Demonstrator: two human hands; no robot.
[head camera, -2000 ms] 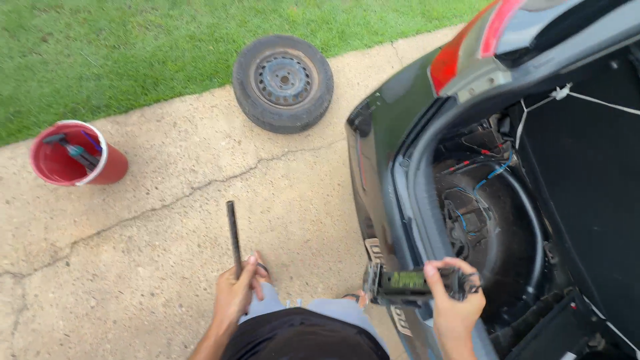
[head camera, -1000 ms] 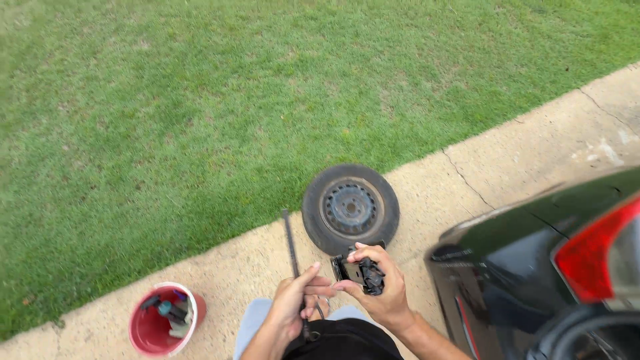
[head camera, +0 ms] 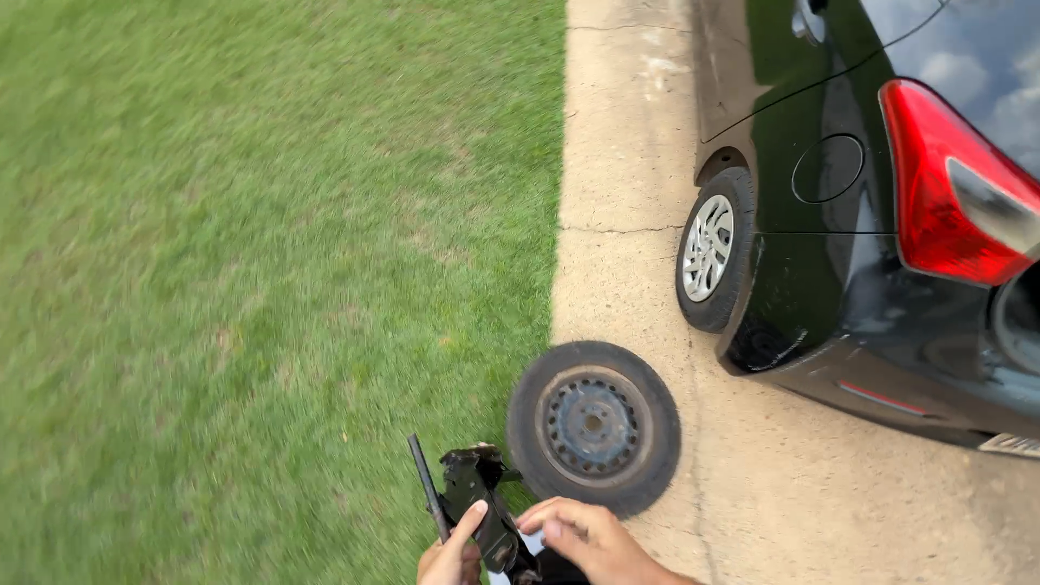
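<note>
My left hand (head camera: 455, 552) grips a black folded scissor jack (head camera: 479, 508) together with a dark metal bar (head camera: 427, 487), at the lower middle of the view. The bar lies along the jack's left side. My right hand (head camera: 589, 540) is just right of the jack, its fingers bent and apart, with nothing seen in it; whether a fingertip touches the jack I cannot tell. Beyond both hands, a spare wheel (head camera: 593, 424) with a steel rim lies flat where the grass meets the concrete.
A black car fills the right side, with its rear wheel (head camera: 708, 248), rear bumper (head camera: 877, 390) and red tail light (head camera: 955, 187) in view. Grass (head camera: 284, 244) spreads over the left, beside a concrete strip (head camera: 621, 195).
The view has swung from the open trunk to the car's side. The bar and the jack, at first in separate hands, are now both in my left hand. My right hand has let go of the jack.
</note>
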